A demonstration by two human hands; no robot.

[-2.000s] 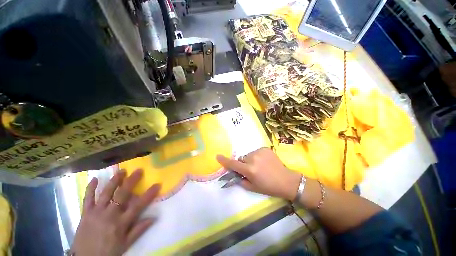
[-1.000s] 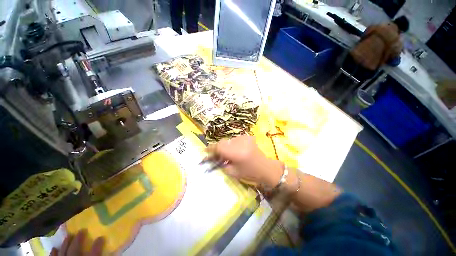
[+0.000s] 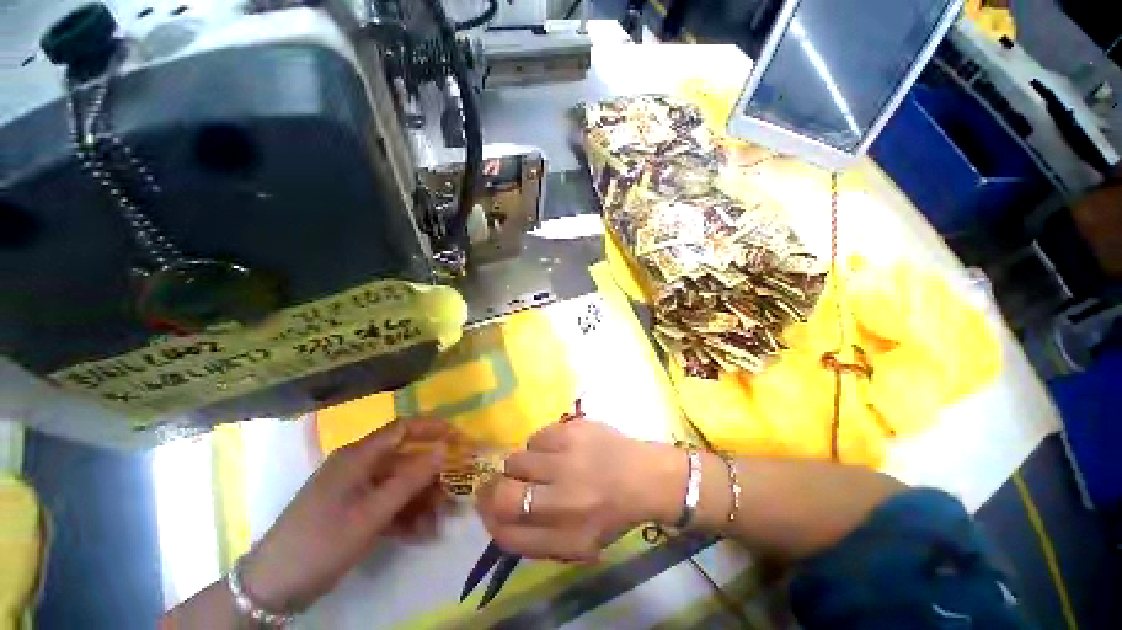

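A yellow fabric panel (image 3: 523, 357) lies on the white placement template (image 3: 612, 375) under the grey-green label clamp (image 3: 461, 386). My left hand (image 3: 357, 505) and my right hand (image 3: 568, 490) meet in front of it. A small tan and dark brown label (image 3: 468, 474) is between their fingers, and both hands seem to hold it. Dark thread snips (image 3: 490, 574) stick out below my right hand, blades pointing down. The fingertips of my left hand are blurred.
The machine head (image 3: 222, 185) with a handwritten tape note (image 3: 265, 351) is at left. The label bundle (image 3: 701, 234) lies right of the bed, beside a yellow panel pile (image 3: 923, 345) with a cord over it. A control screen (image 3: 843, 68) stands upper right; blue bins are beyond.
My right hand has come back from the label bundle to in front of the clamp. A label now shows between my hands. My left hand has lifted off the panel. The view has swung back left.
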